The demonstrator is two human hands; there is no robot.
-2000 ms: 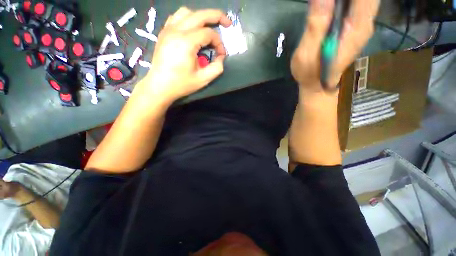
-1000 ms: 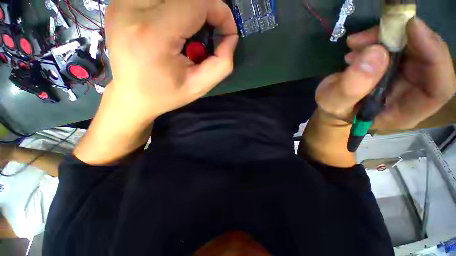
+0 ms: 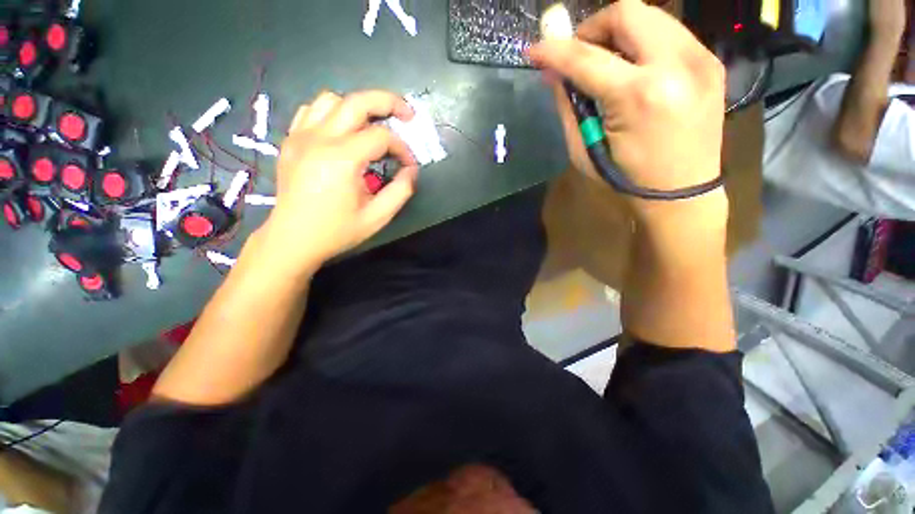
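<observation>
My left hand (image 3: 341, 176) rests at the bench edge with a black-and-red unit (image 3: 375, 181) between thumb and fingers. A bright white pad or small board (image 3: 419, 136) lies just beyond its fingertips. My right hand (image 3: 642, 95) is raised at the upper right and holds the soldering iron (image 3: 590, 129), black with a green band. Its black cord loops over the wrist. The iron's pale front part points towards a dark speckled mat (image 3: 497, 38); whether it touches cannot be told. A single white plug (image 3: 501, 144) lies between the hands.
Black-and-red units (image 3: 72, 176) lie piled at the left, with white plugs (image 3: 211, 114) and thin red leads beside them. A black box with a yellow part (image 3: 770, 12) stands at upper right. A brown carton (image 3: 737, 191) is below the bench. Other people sit at right and lower left.
My right hand has moved away from the near right towards the speckled mat, still holding the iron. My left hand keeps the unit. The view has shifted, showing more bench and the mat.
</observation>
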